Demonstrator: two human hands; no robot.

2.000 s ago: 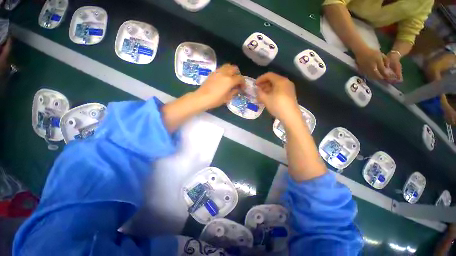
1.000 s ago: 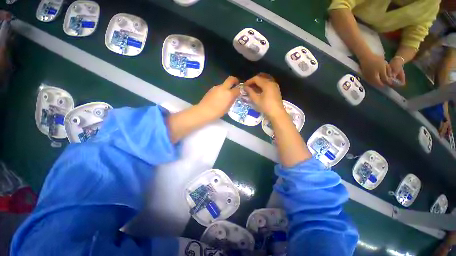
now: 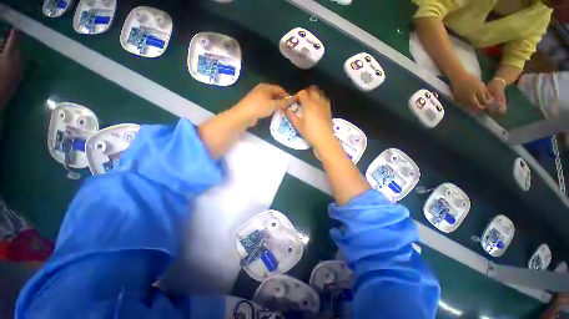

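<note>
My left hand (image 3: pixel 264 101) and my right hand (image 3: pixel 312 115) meet at the fingertips over a white open housing (image 3: pixel 279 134) on the dark green belt. The fingertips are pinched around a tiny part, mostly hidden, which may be a wire end or connector. A light-blue circuit board (image 3: pixel 286 131) shows inside this housing below the fingers. My right hand and wrist cover its right side. Another open housing (image 3: pixel 350 141) lies just right of my right wrist.
More open housings (image 3: pixel 214 59) line the near belt lane; covers with dark spots (image 3: pixel 302 48) line the far lane. A pale rail (image 3: pixel 137 83) separates belt and bench. Units (image 3: pixel 269 245) and white paper (image 3: pixel 240 187) lie on the bench. Another person's hands (image 3: pixel 485 96) are opposite.
The housings on both lanes have shifted left in the view. Both my hands have moved left with the housing beneath them, and their fingertips have come together.
</note>
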